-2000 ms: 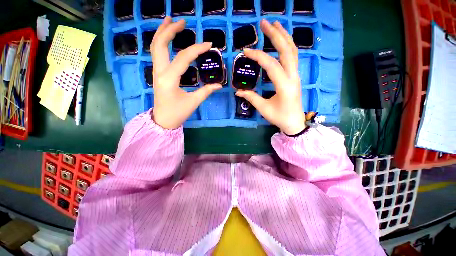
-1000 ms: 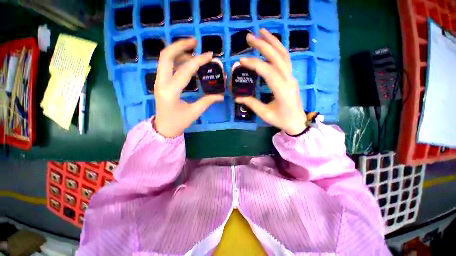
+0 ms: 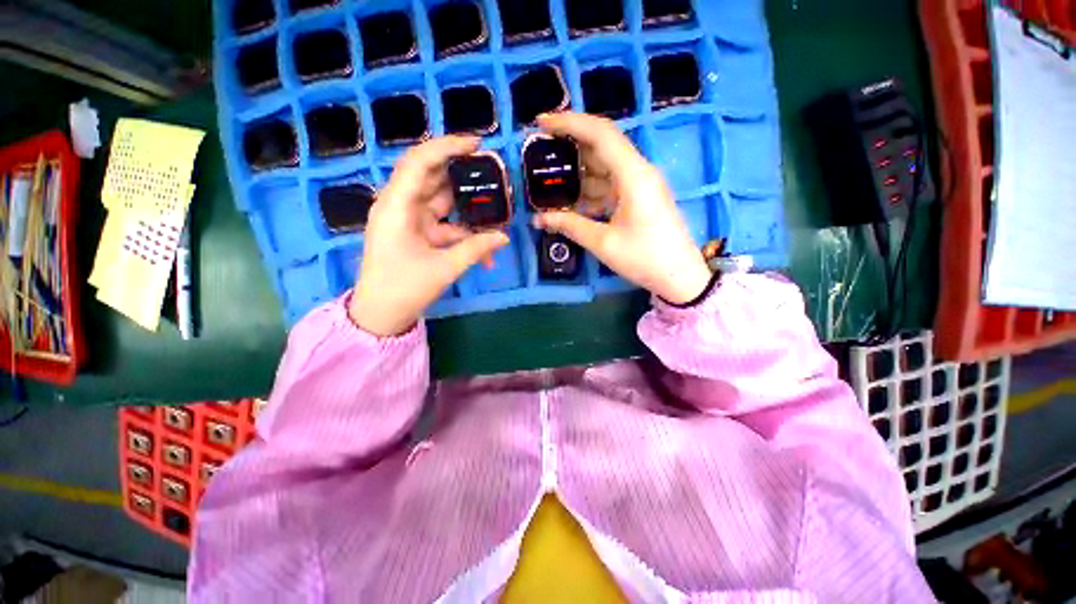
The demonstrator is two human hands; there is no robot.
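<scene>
My left hand [image 3: 407,242] holds a smartwatch body [image 3: 480,190] between thumb and fingers, screen up. My right hand [image 3: 637,224] holds another smartwatch body [image 3: 552,174] the same way, close beside the first and not touching it. Both screens are dark with small white text and a red line below. They are above the blue foam tray [image 3: 507,300], whose pockets hold several dark-screened watch bodies. One watch unit [image 3: 559,255] with a round centre lies in a lower pocket just under my right thumb.
At left are a red tool bin [image 3: 71,254], yellow sticker sheets [image 3: 148,212] and a marker pen [image 3: 184,283]. At right are a black power box [image 3: 879,153] with cables and a clipboard sheet [image 3: 1032,165] on a red foam tray [image 3: 958,236]. Red and white grid trays sit below the bench.
The fingers of both hands have curled in behind the watches. Red text replaces the green seen two seconds ago. The view has shifted, so the blue tray appears further left and tilted.
</scene>
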